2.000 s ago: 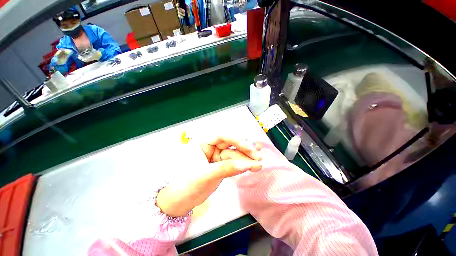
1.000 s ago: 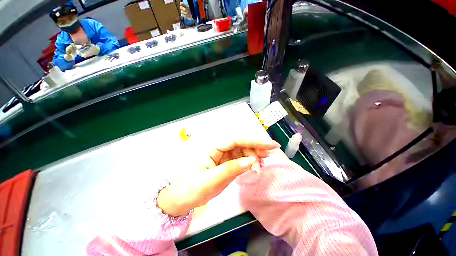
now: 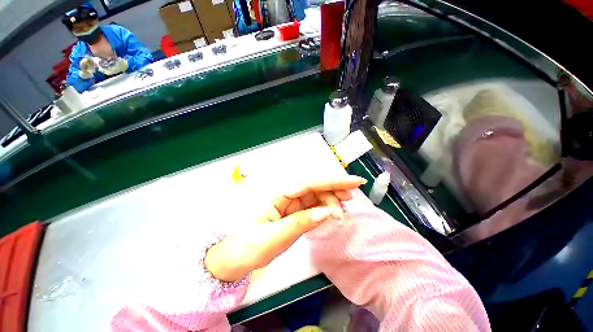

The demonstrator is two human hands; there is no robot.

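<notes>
My left hand (image 3: pixel 276 227) comes from the lower left over the white board (image 3: pixel 162 220), palm side partly showing, fingers bent and pointing right. Glare washes it out. Its fingertips are at the cuff end of my right sleeve (image 3: pixel 383 259). My right hand cannot be told apart clearly; it is overlapped or lost in the glare. No held part can be made out. Small yellow pieces (image 3: pixel 238 175) lie on the board beyond the hands.
A pump bottle (image 3: pixel 337 120), dotted card (image 3: pixel 353 147) and small squeeze bottle (image 3: pixel 380 188) are at right, beside a glossy-windowed machine (image 3: pixel 494 142). An orange-red tray (image 3: pixel 18 275) is at left. A green belt (image 3: pixel 162 146) runs behind; a person in blue (image 3: pixel 107 52) sits opposite.
Since the oldest frame, the fingers have shifted slightly right and the upper finger has straightened out. The view has moved slightly. The person opposite has moved their hands.
</notes>
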